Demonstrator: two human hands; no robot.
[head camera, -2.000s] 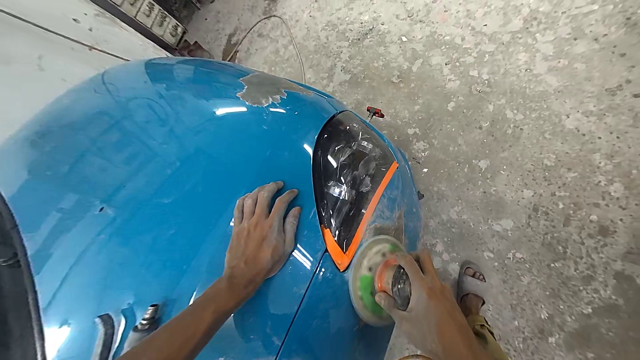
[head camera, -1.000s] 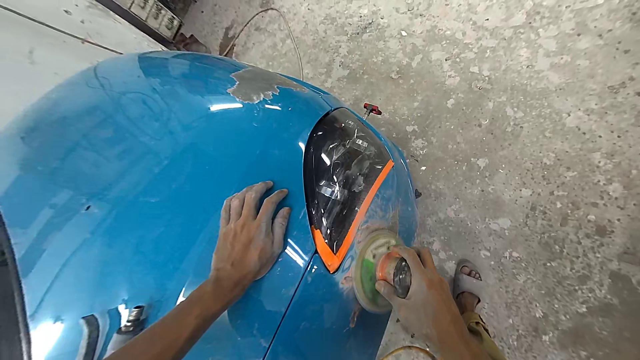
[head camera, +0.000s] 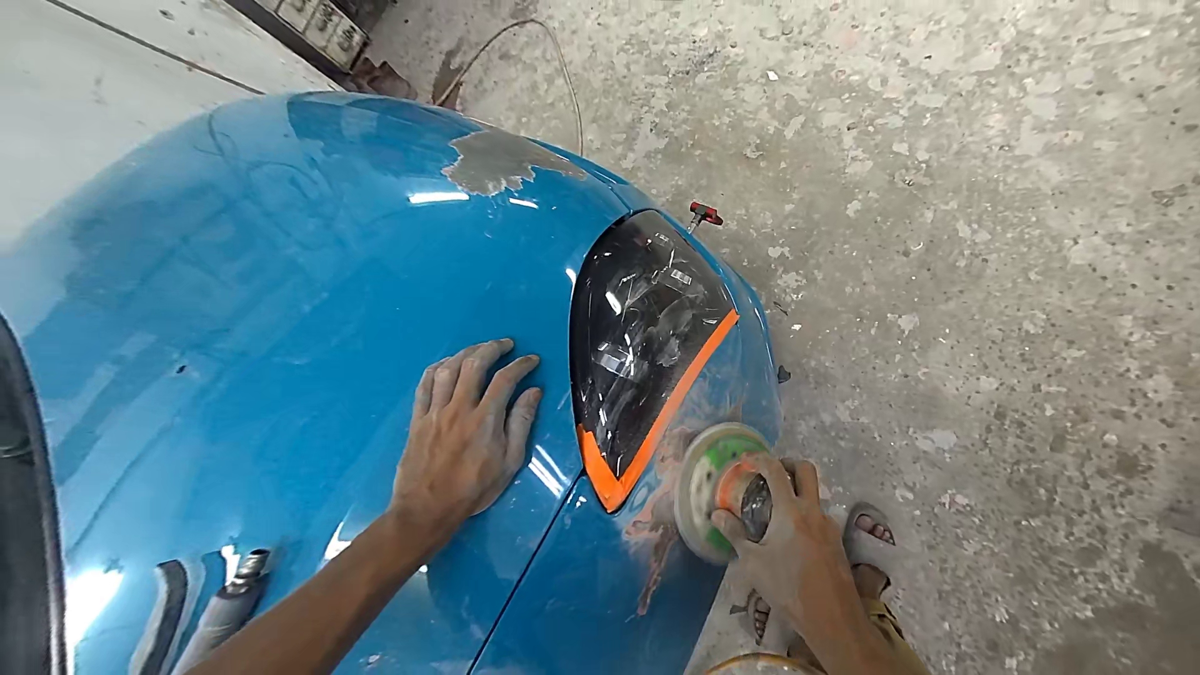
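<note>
My left hand (head camera: 466, 436) lies flat, fingers spread, on the blue car hood (head camera: 375, 300), left of the headlight (head camera: 647, 328). Orange masking tape (head camera: 680, 398) runs along the headlight's lower and right edges. My right hand (head camera: 783, 525) grips a round power sander (head camera: 717, 492), its pad against the blue body panel beside the taped corner. Next to the pad, the panel has a dull sanded area with a reddish-brown streak (head camera: 656, 562). Part of the sander's body is hidden behind my fingers.
A bare grey patch (head camera: 502, 161) marks the hood's front. A red-handled tool (head camera: 703, 216) sticks out beyond the headlight. A thin hose (head camera: 562, 66) curves over the speckled concrete floor (head camera: 984, 281). My sandaled feet (head camera: 870, 530) are at lower right.
The sander in my right hand has shifted a little over the panel below the headlight, and more of the reddish-brown streak shows. My left hand stays resting on the hood.
</note>
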